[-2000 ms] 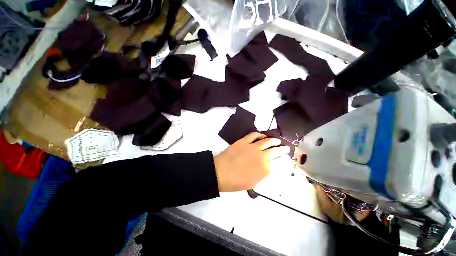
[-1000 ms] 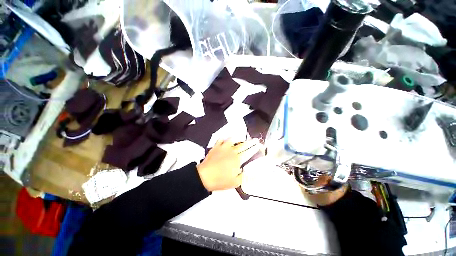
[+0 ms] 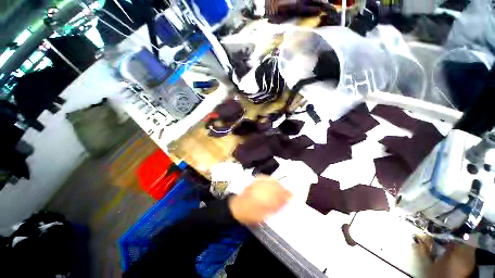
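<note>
Dark maroon cut pieces (image 3: 325, 156) lie overlapping across the white table. Two more pieces (image 3: 365, 198) lie end to end, left of the sewing machine head (image 3: 442, 176). My left hand (image 3: 261, 200) is blurred, above the table's front-left edge, away from these two pieces; whether it holds anything cannot be told. My right hand (image 3: 448, 261) is at the lower right below the machine head, partly hidden and dim; its grip cannot be told. The needle area is blurred.
A white table with a ribbed front edge (image 3: 287, 255) meets a brown wooden surface (image 3: 190, 151). A red item (image 3: 156, 175) and a blue crate (image 3: 157, 222) are below at left. Clear plastic bags (image 3: 363, 68) lie behind the pieces. Another machine (image 3: 176, 98) stands at the back left.
The view has swung left. My left hand has moved away from the needle area toward the table's front-left edge. Two end-to-end pieces now show where that hand was.
</note>
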